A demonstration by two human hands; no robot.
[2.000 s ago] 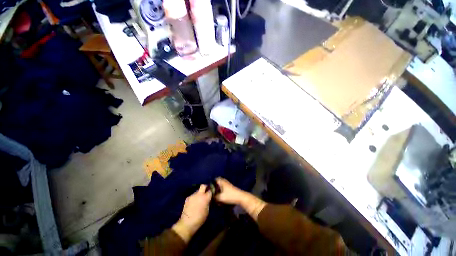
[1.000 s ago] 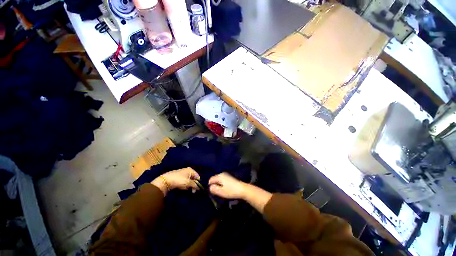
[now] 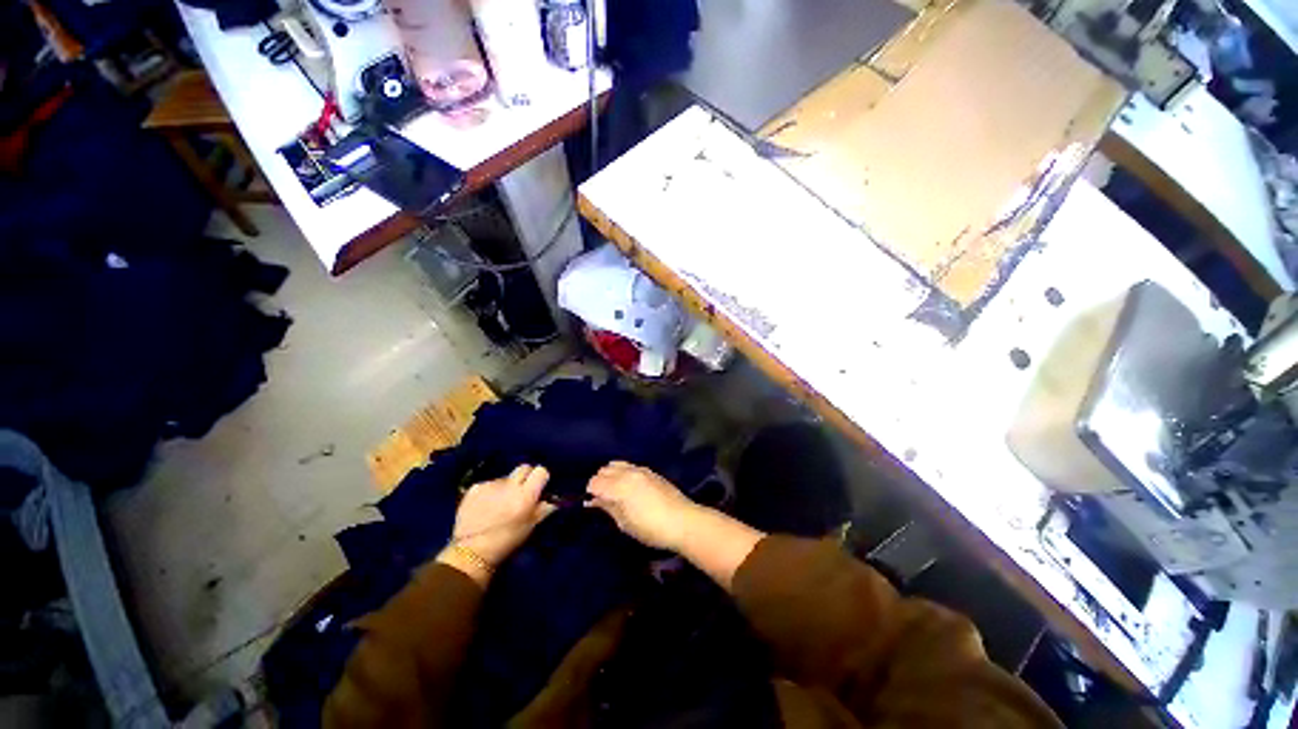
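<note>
Dark navy cloth (image 3: 427,527) lies in a heap over my lap and a light wooden surface. My left hand (image 3: 501,513) has its fingers closed on a piece of the dark cloth. My right hand (image 3: 635,503) is just to the right, also pinching the dark cloth. A short narrow dark stretch shows in the small gap between the hands. I cannot tell whether a small tool is among the fingers.
A white machine table (image 3: 797,306) with a machine (image 3: 1125,385) and a cardboard sheet (image 3: 968,143) stands at the right. Another table (image 3: 498,135) holds pink cones (image 3: 441,57). A dark cloth heap (image 3: 128,313) lies on the floor at the left. A wooden stool (image 3: 214,121) stands behind it.
Both hands have moved slightly up over the cloth. The narrow dark and yellowish item seen between the fingers a second ago no longer shows clearly. The view has shifted a little.
</note>
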